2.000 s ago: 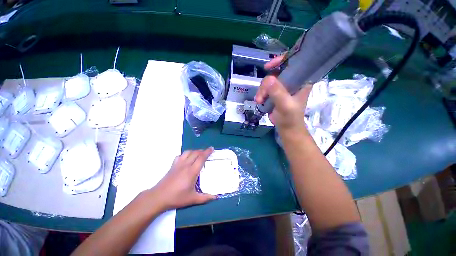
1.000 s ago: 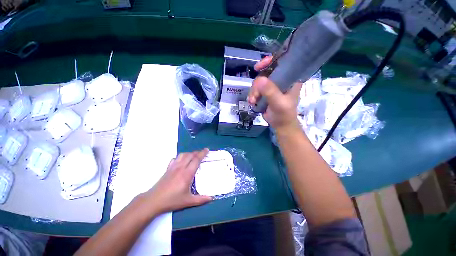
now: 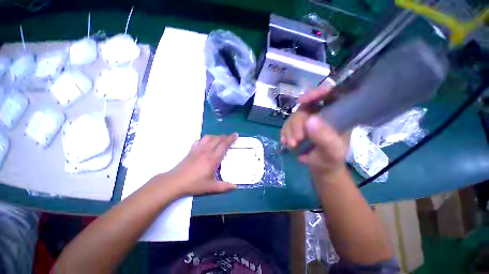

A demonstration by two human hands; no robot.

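Note:
A white housing [image 3: 242, 161] lies flat on a clear plastic bag [image 3: 274, 167] on the green bench. My left hand [image 3: 205, 166] grips the housing at its left side, thumb at the lower edge and fingers at the upper edge. My right hand [image 3: 316, 136] is closed around the grey electric screwdriver [image 3: 383, 91], which is tilted and blurred. Its tip end is right of the housing, apart from it, in front of the screw feeder [image 3: 292, 75]. The bit is too blurred to make out clearly.
Assembled units [image 3: 71, 87] stand in rows on a cardboard sheet [image 3: 80, 184] at left. A white paper strip [image 3: 163, 123] lies beside it. A clear bag with dark contents [image 3: 230, 67] is left of the feeder. Bagged frames [image 3: 367, 152] and a black cord [image 3: 429, 138] are at right.
The screwdriver and my right hand have moved away from the feeder's front, toward the wearer and to the right. My left hand still holds the housing. The whole view has shifted.

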